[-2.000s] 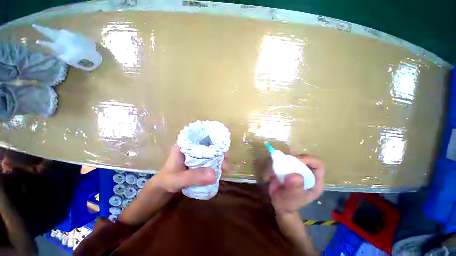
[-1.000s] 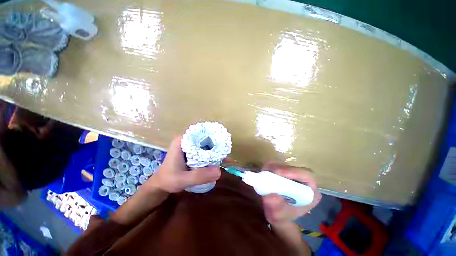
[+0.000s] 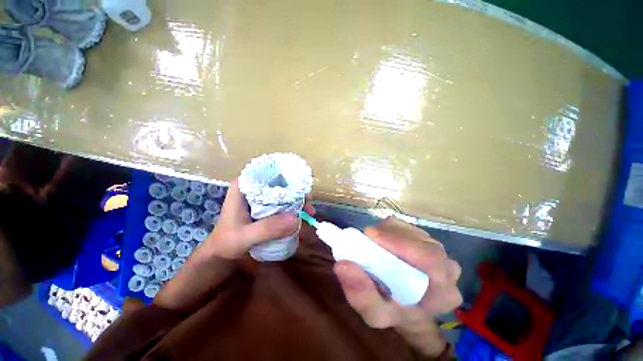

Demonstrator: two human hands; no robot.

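Observation:
My left hand (image 3: 236, 225) holds a pale grey-white gathered fabric tube (image 3: 276, 185) upright at the table's front edge, its ruffled open end facing up. My right hand (image 3: 395, 275) grips a white glue bottle (image 3: 377, 264) tilted toward the tube. The bottle's green nozzle points at the tube's right side, just below the ruffled ring; whether the tip touches is too small to tell. Loose grey pieces (image 3: 46, 60) lie at the table's far left. A second glue bottle (image 3: 130, 10) lies beside them, cut off by the top edge.
The shiny tan table (image 3: 310, 92) curves across the front. A blue crate (image 3: 135, 204) of round-ended pieces stands left of my lap. A lower blue crate holds cream-white pieces (image 3: 84, 310). A dark-haired person is at the left. A red stool (image 3: 504, 314) stands at the lower right.
The bottle has come from clear of the tube to its right side, now tilted more steeply and higher on it. The view has shifted, so the loose pieces and second bottle sit higher.

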